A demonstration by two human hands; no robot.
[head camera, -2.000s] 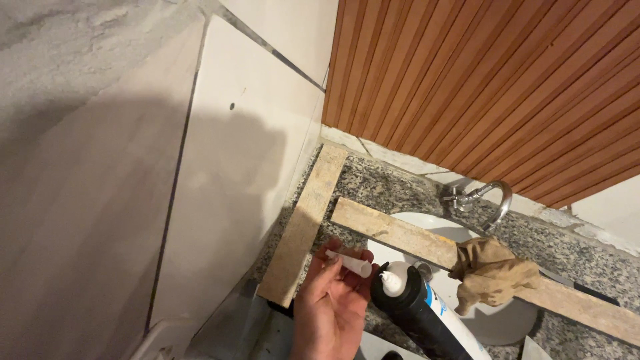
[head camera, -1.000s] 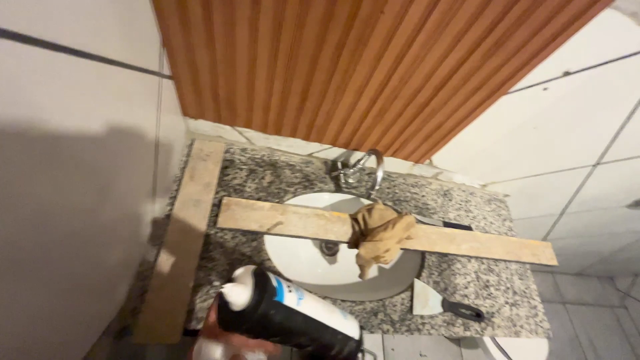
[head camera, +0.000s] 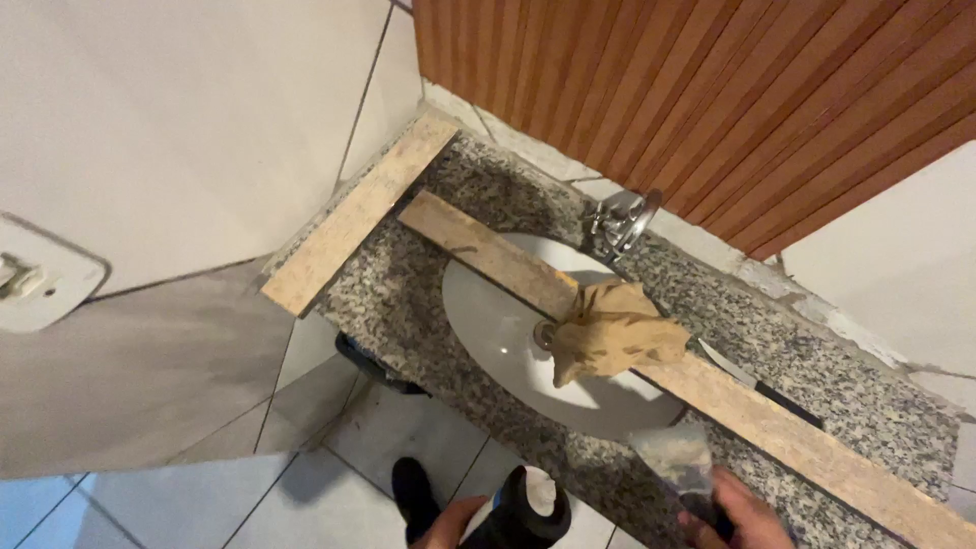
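My left hand (head camera: 450, 524) is closed around a black and white sealant cartridge (head camera: 518, 511) at the bottom edge, its pale end pointing up. My right hand (head camera: 740, 512), lower right, grips the dark handle of a putty knife (head camera: 675, 455), whose smeared blade lies over the counter's front edge, near the basin. A white oval basin (head camera: 496, 335) is set in the granite counter (head camera: 396, 305). Across it rests a long stone strip (head camera: 488, 248) with a crumpled tan cloth (head camera: 618, 328) on top. A shorter stone strip (head camera: 362, 213) lies along the left end.
A chrome faucet (head camera: 621, 221) stands behind the basin. A knife with a black handle (head camera: 789, 404) lies behind the long strip. Orange-brown slatted panelling (head camera: 648, 91) rises behind the counter. A wall switch plate (head camera: 46, 274) is at far left, and a dark shoe (head camera: 412, 488) is on the tiled floor.
My right hand now holds the putty knife, which lay on the counter's front right one second ago. The cartridge is now upright in my left hand. The view has turned.
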